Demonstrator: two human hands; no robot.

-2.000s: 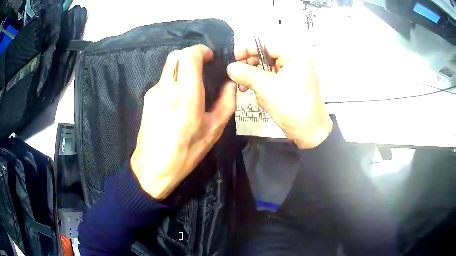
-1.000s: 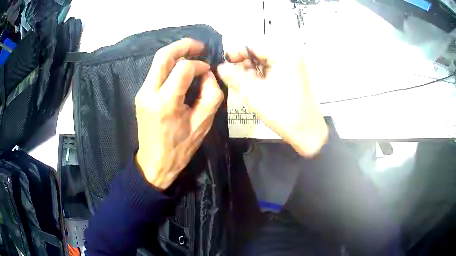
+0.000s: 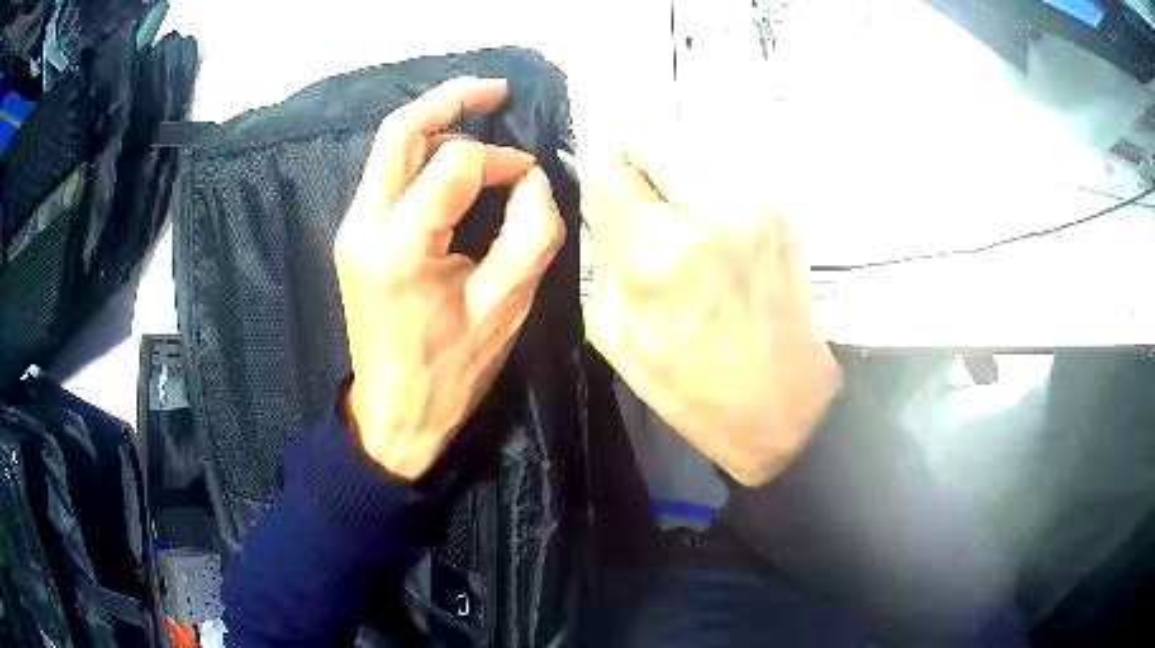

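Note:
A large black bag panel (image 3: 272,329) with matte mesh and a smooth, wrinkled rim lies partly on the white table and reaches down over its front edge. My left hand (image 3: 443,253) is over the panel, with thumb and index finger pinched on its rim near the upper right corner. My right hand (image 3: 709,304) is just right of that rim, back up, washed out by glare, fingers curled. A thin dark part of a slim metal tool (image 3: 649,181) shows at its fingers; the rest is hidden. A small pale tip shows between the hands.
Black bag pieces (image 3: 120,215) are stacked at the upper left, with another black bag (image 3: 63,506) at the lower left. The white table (image 3: 963,298) extends right, with a thin black cord (image 3: 1001,244) on it. A dark machine part with a blue display (image 3: 1077,10) is at the upper right.
My right hand has turned back-up and its wrist has moved down; the metal tool is now mostly hidden. My left hand has shifted slightly left, its thumb and index finger closing together.

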